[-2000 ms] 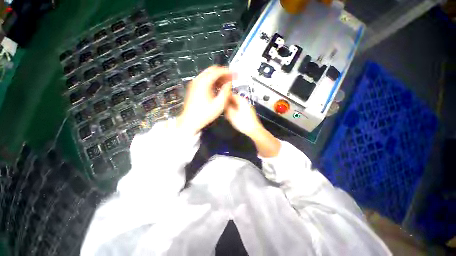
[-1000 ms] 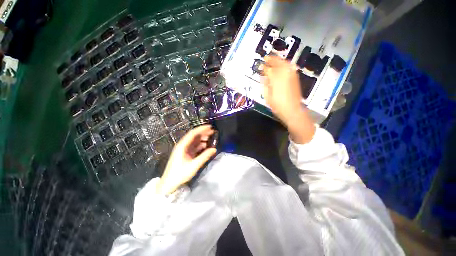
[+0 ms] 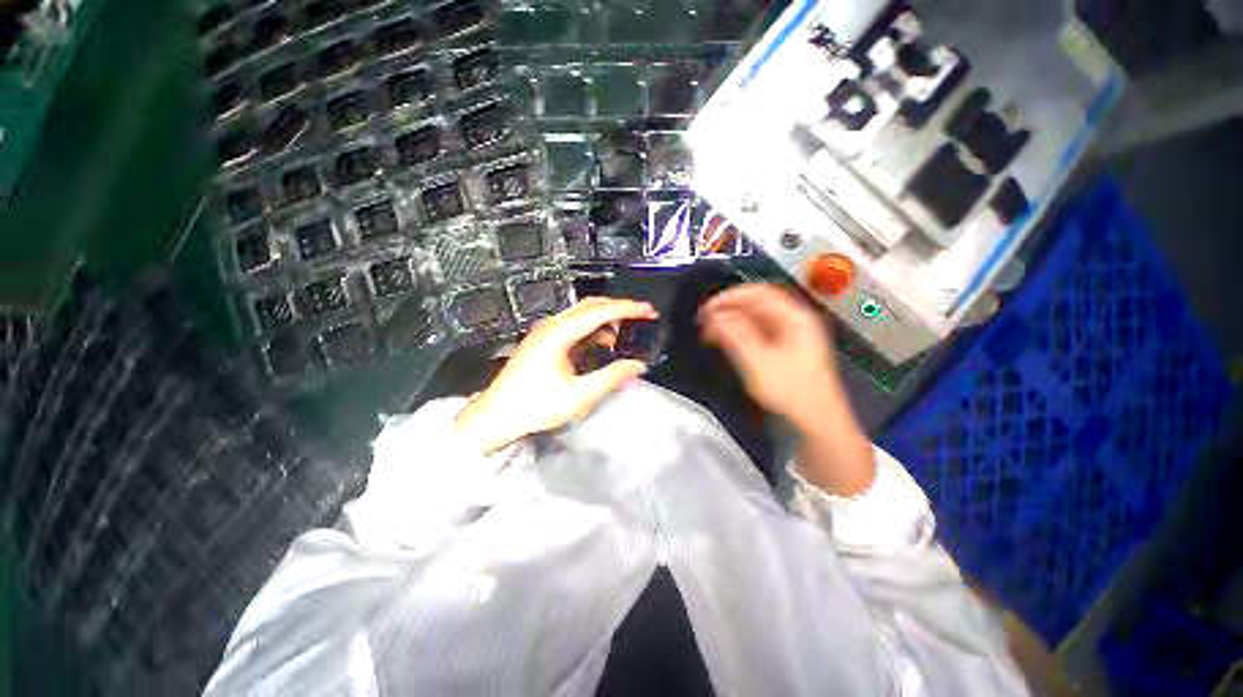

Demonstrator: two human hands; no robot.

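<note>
My left hand (image 3: 573, 365) holds a small black housing (image 3: 638, 341) between thumb and fingers, low in front of the smock. My right hand (image 3: 777, 351) is just to its right, apart from the housing and blurred. Its fingers are bent, and whether it pinches something small cannot be told. The white machine (image 3: 763, 150) with blue edge trim stands beyond my right hand. Black fixture blocks (image 3: 893, 75) sit on its top.
A clear blister tray (image 3: 409, 150) with black parts lies ahead and left. Darker stacked trays (image 3: 150, 449) lie at lower left. The machine front has a red-orange knob (image 3: 829, 274) and a green button (image 3: 870, 309). A blue pallet (image 3: 1091, 422) is at right.
My right hand has come back from the machine top towards my left hand. My left hand still holds the housing, slightly further right. The view has shifted, with the tray and machine higher in it.
</note>
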